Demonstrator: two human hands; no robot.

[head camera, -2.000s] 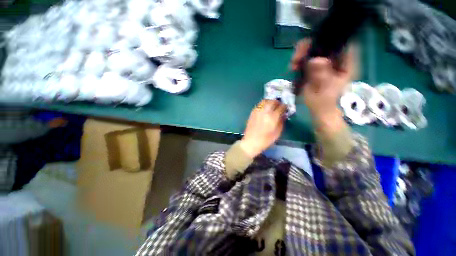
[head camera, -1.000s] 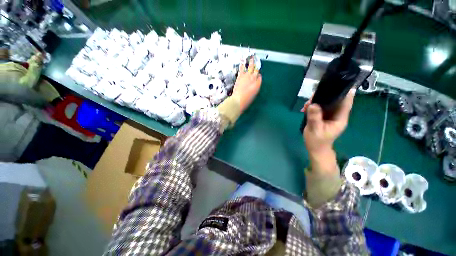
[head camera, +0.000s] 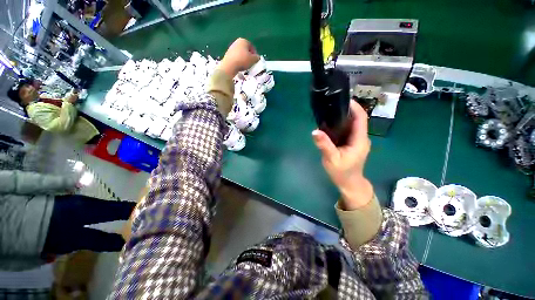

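My right hand (head camera: 346,152) grips the black electric screwdriver (head camera: 331,105), held upright over the bench in front of the silver screw feeder (head camera: 375,67). My left hand (head camera: 239,55) reaches over the back right part of the stacked white motor units (head camera: 158,99). Its fingers look curled and their tips are hidden, so I cannot tell whether it holds anything. Three white housings with dark centre holes stand in a row at the right: one (head camera: 413,202), a middle one (head camera: 451,209) and an outer one (head camera: 491,221).
Grey stators (head camera: 491,133) lie heaped at the far right. A white housing (head camera: 419,80) sits beside the feeder. A blue bin (head camera: 449,286) is below the bench edge. One person (head camera: 53,114) sits at the far left; another person's grey sleeve (head camera: 35,180) shows nearer.
My left hand has gone from the small white unit before me to the back of the stack. The screwdriver in my right hand has moved away from that spot. The view has shifted.
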